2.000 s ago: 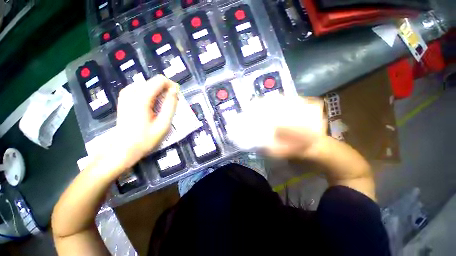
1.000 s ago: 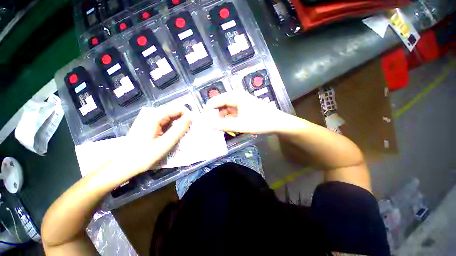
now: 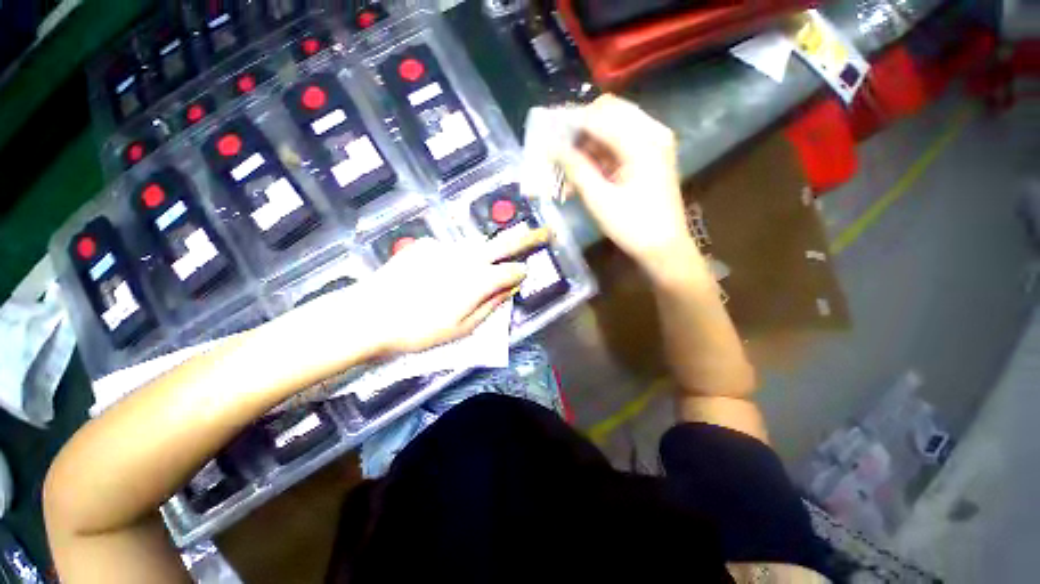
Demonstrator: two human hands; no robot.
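Note:
A clear blister tray holds two rows of black devices with red round spots and white labels. My left hand lies over the near row, its fingertips at the red-spotted end of the rightmost device. A white label sheet runs under my left hand and forearm, held at the fingers; the exact grip is hidden. My right hand is raised beyond the tray's right edge, pinching a white piece, overexposed and blurred. The sheet and left arm hide parts of the near row.
More trays with similar devices lie behind. Red trays are at the top, with a yellow-and-white card to their right. A crumpled white strip lies left of the tray. Brown cardboard is below the bench edge.
My left hand has moved right onto the rightmost near device with the sheet. My right hand has moved up and away from the sheet with a white piece. The whole view has shifted.

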